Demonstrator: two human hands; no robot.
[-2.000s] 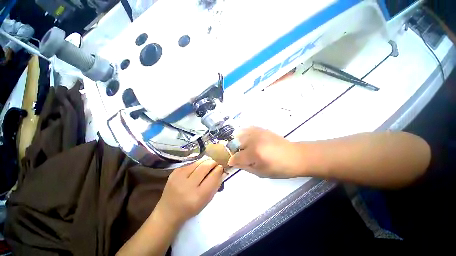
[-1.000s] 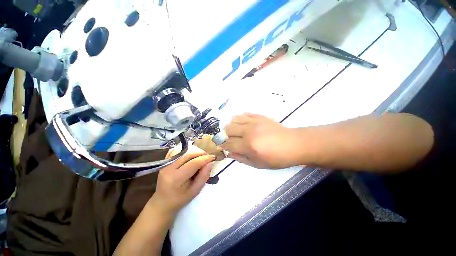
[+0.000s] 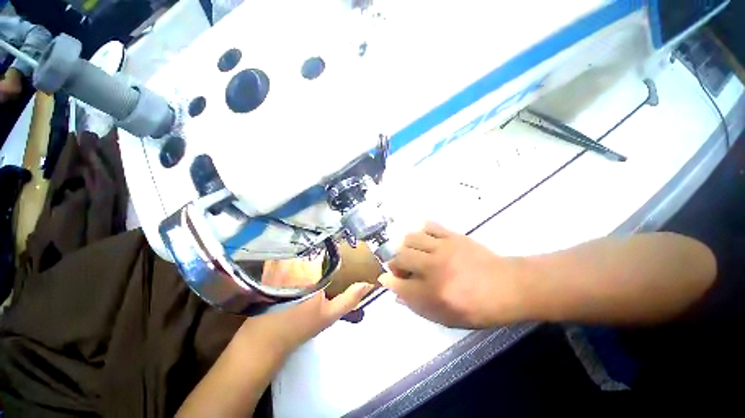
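Brown fabric (image 3: pixel 98 326) drapes left of the white JACK sewing machine (image 3: pixel 286 122); a small lit part of it (image 3: pixel 353 268) lies by the needle area (image 3: pixel 359 224). My left hand (image 3: pixel 298 314) lies flat on the cloth, partly behind the curved shiny metal guard (image 3: pixel 200 261), thumb stretched toward the right hand. My right hand (image 3: pixel 449 277) has bent fingers at the cloth edge right of the presser foot, around a small pale object (image 3: pixel 387 251). The fingertips' hold on the cloth is partly hidden.
Dark tweezers (image 3: pixel 572 135) lie under the machine arm on the white machine bed (image 3: pixel 523 204). A thick grey post (image 3: pixel 102 90) sticks out at the head's left. The dark table edge (image 3: pixel 457 359) runs along the front. A person's hand (image 3: pixel 11 85) shows at far left.
My left hand has opened from a pinch and slid left under the guard, fingers spread flat. My right hand stays near the needle. The camera view has shifted, and the orange-red snips are no longer visible.
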